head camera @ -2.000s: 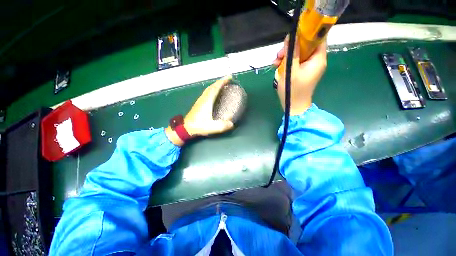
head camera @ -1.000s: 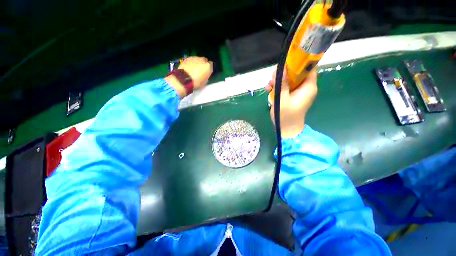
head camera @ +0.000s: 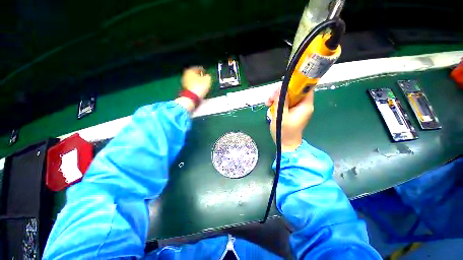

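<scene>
My right hand is closed around the yellow electric screwdriver, held upright and tilted over the bench near the white rail. A black cable loops from its top. My left hand is over the far green belt, small and blurred; whether it holds anything I cannot tell. A phone assembly lies on the belt just right of it. The round screw dish, grey and speckled, sits on the green bench between my arms.
Two phone assemblies, one silver-white and one darker, lie on the bench at right. A red bin with white contents and a black parts tray stand at left. Another phone lies on the belt. A pipe rises behind the screwdriver.
My left hand has let go of the screw dish, which now rests on the bench, and has moved out over the belt. The right hand keeps hold of the screwdriver. The view has shifted.
</scene>
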